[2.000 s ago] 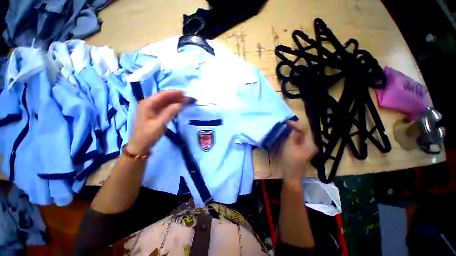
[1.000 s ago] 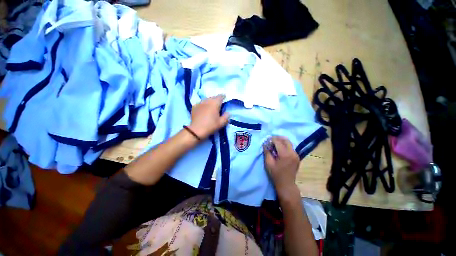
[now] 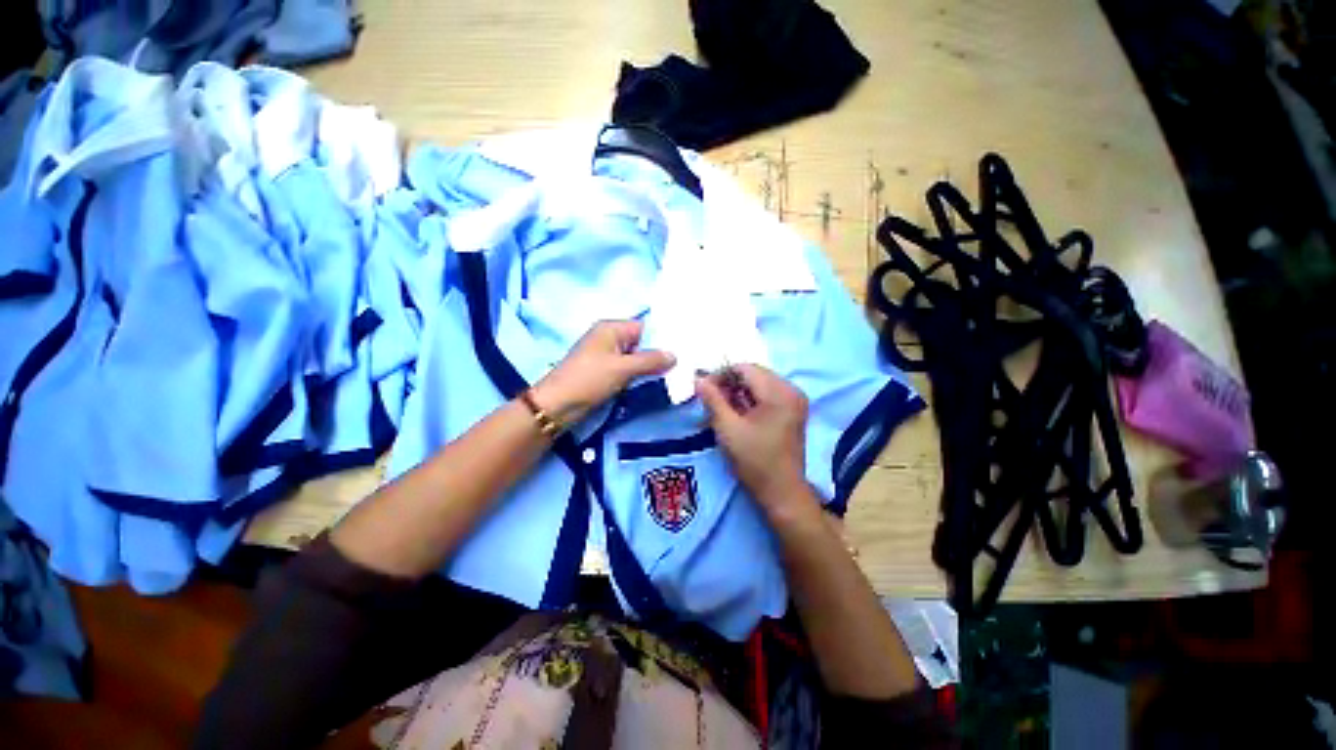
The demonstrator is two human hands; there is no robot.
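A light blue uniform shirt [image 3: 659, 264] with white collar [image 3: 700, 293] and navy trim lies open in front of me, a black hanger [image 3: 645, 142] at its neck. My left hand [image 3: 601, 374] pinches the shirt near the collar's lower point at the top of the placket. My right hand [image 3: 755, 425] is at the collar point, its fingertips closed around small dark metal, possibly thread snips, mostly hidden in the hand. The embroidered badge [image 3: 670, 498] shows below the navy pocket trim [image 3: 662, 447].
Stacked shirts [image 3: 161, 322] lie at the left, grey-blue garments [image 3: 191, 27] beyond them. A black cloth [image 3: 747, 73] lies at the far side. Tangled black hangers [image 3: 1011, 366], a pink pouch [image 3: 1187, 399] and a clear mug [image 3: 1248, 510] are on the pale table [image 3: 1026, 73] at the right.
My right hand has moved from the sleeve hem to beside the badge, then up to the collar point. My left hand has come down to the placket top beside it. The view has shifted.
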